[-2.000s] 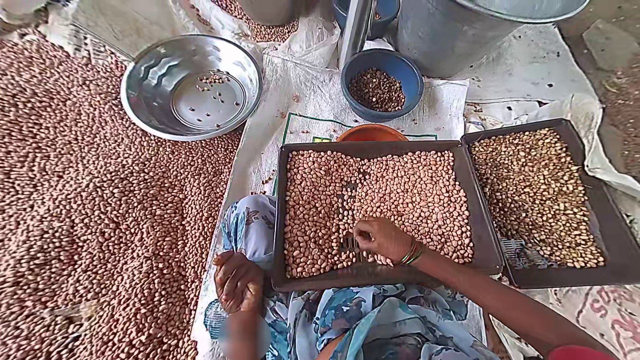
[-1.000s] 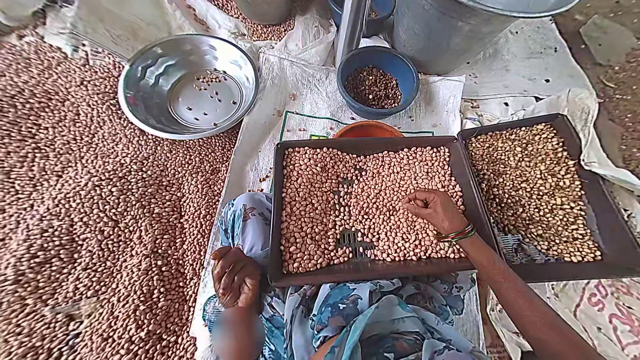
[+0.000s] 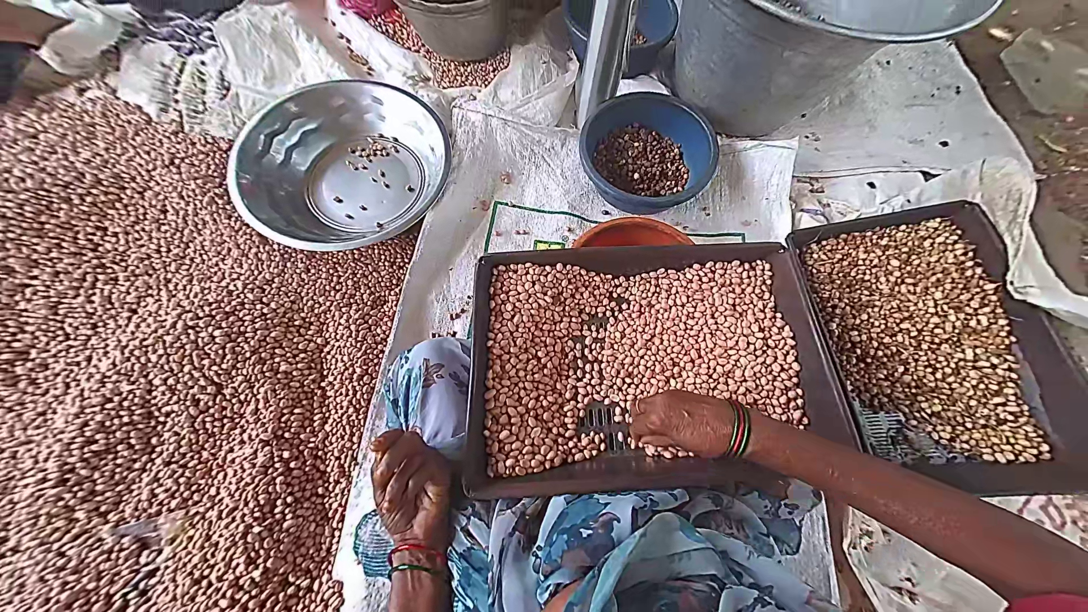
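A dark slotted tray (image 3: pixel 629 478) of pinkish peanut kernels (image 3: pixel 705 323) lies over my lap. My right hand (image 3: pixel 682 422), with bangles at the wrist, rests low on the kernels near the tray's front edge, beside a bare slotted patch. Its fingers are bent downward, and whether they pinch a kernel cannot be seen. My left hand (image 3: pixel 411 486) is loosely curled beside the tray's left edge, over my patterned cloth; its palm is partly hidden, so what it may hold cannot be told. The rim of an orange bowl (image 3: pixel 633 232) shows behind the tray.
A large heap of kernels (image 3: pixel 170 357) covers the left side. Behind stand a steel basin (image 3: pixel 340 166) with a few kernels, a blue bowl (image 3: pixel 648 153) of dark kernels and a metal tub (image 3: pixel 756 68). A second tray (image 3: pixel 1041 357) with yellowish pieces adjoins at right.
My right hand has moved from the middle right of the kernels down and left, toward the bare slotted patch at the front. My left hand has stayed beside the tray.
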